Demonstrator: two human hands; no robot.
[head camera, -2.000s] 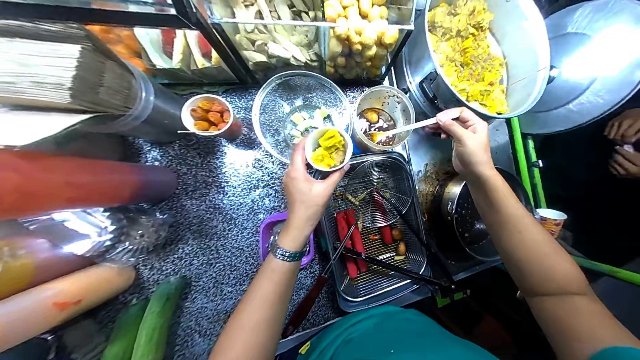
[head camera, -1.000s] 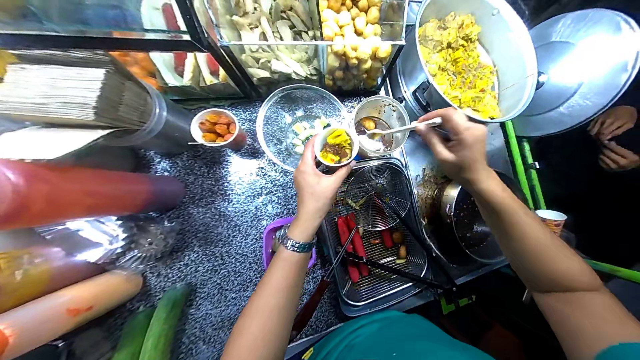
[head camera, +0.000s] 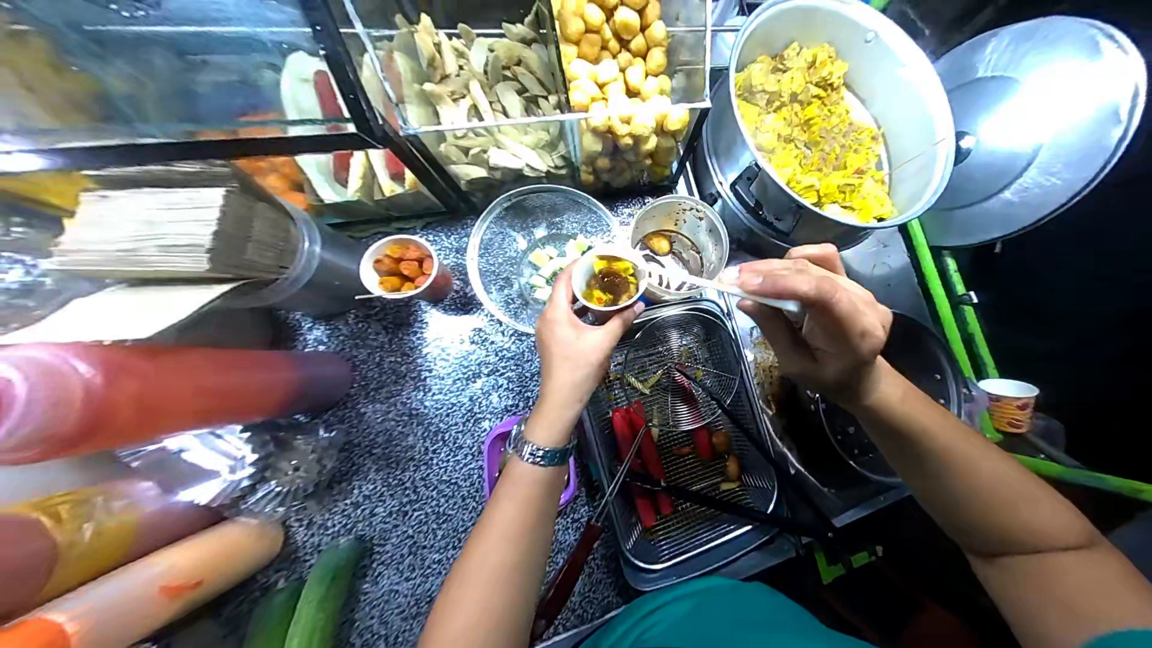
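My left hand (head camera: 580, 337) grips a small paper cup (head camera: 609, 279) of yellow food with dark sauce on top. A white plastic spoon (head camera: 747, 292) is in my right hand (head camera: 814, 315); its bowl end lies between the cup and a sauce container (head camera: 679, 238). That container holds dark sauce and a round brown piece. Behind the cup, a clear bowl (head camera: 504, 261) has pale chopped pieces in it. A second paper cup (head camera: 397, 267) of orange balls stands to the left. Upper right, a large metal pot (head camera: 918, 171) holds more yellow food.
Below my hands is a wire basket (head camera: 666, 531) with red sausages (head camera: 646, 450) and tongs (head camera: 585, 558). Sauce bottles (head camera: 162, 396) lie at left above cucumbers (head camera: 328, 589). A glass display case (head camera: 414, 126) borders the back. A pan (head camera: 918, 405) and pot lid (head camera: 1035, 126) are at right.
Dark sauce now covers part of the yellow food, which was plain in the earliest frame. The spoon has moved from the sauce container toward the cup. The other person's hands at right are out of view.
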